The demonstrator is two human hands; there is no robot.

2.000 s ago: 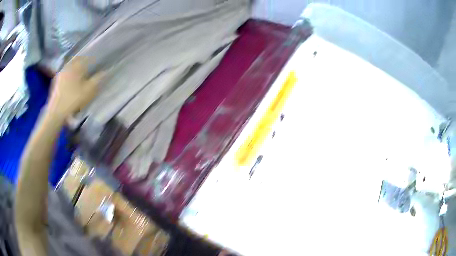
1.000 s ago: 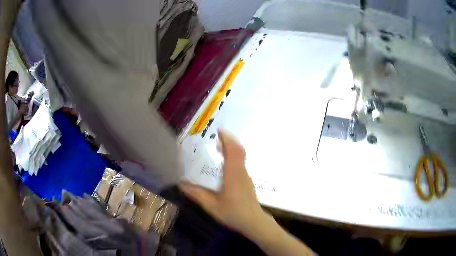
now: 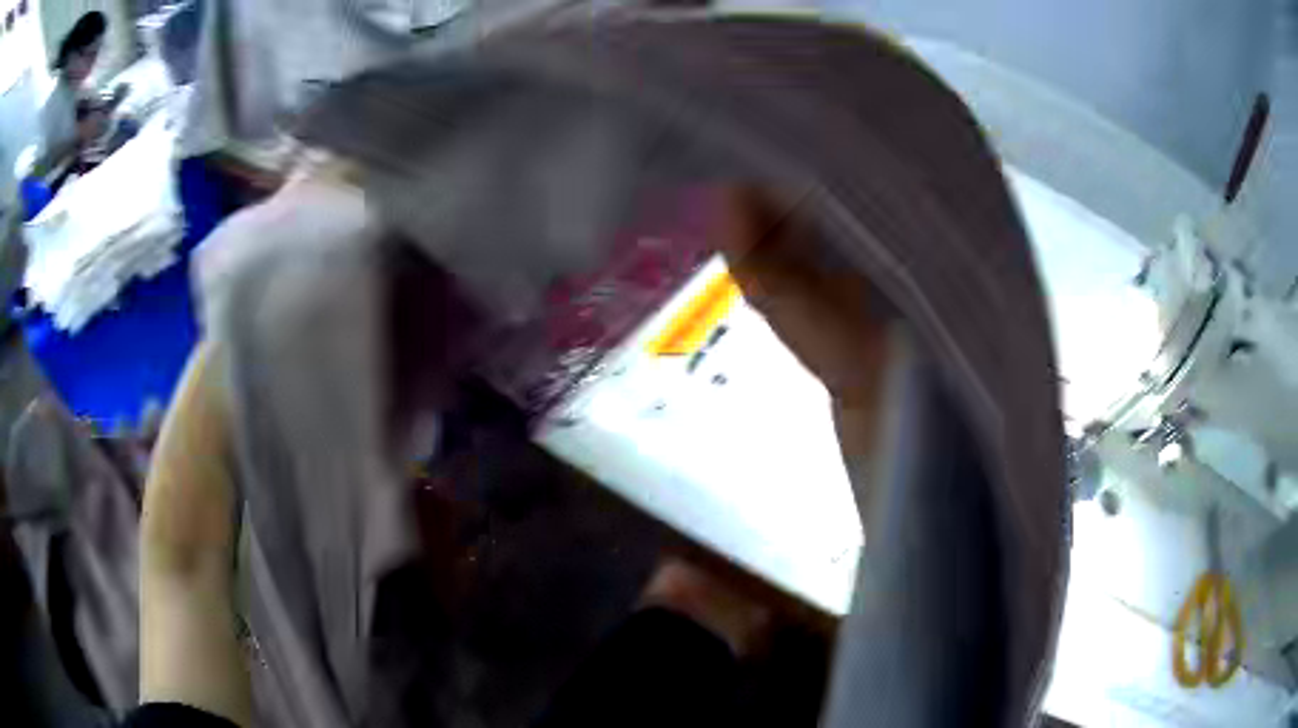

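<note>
A large grey-taupe garment panel (image 3: 982, 327) is lifted and arches across the view, blurred. Its other end (image 3: 313, 384) hangs down at the left. My left hand (image 3: 320, 182) is at the top of that hanging part, mostly covered by cloth, and is shut on it. My right hand (image 3: 811, 292) is under the arch, blurred and shaded, over the white table. Its fingertips reach the cloth, but whether they grip it is unclear.
The white table (image 3: 769, 455) has a yellow strip (image 3: 695, 313). Orange-handled scissors (image 3: 1207, 633) lie at the right, below the blurred sewing machine (image 3: 1182, 341). Maroon surface (image 3: 626, 285) shows beneath the cloth. Pale cloth pieces (image 3: 107, 228) lie on blue material (image 3: 107, 363), near a person (image 3: 78, 86).
The panel has swung from the left into a wide arch across the table. My right hand has moved up under it. My left forearm has come into view at the left.
</note>
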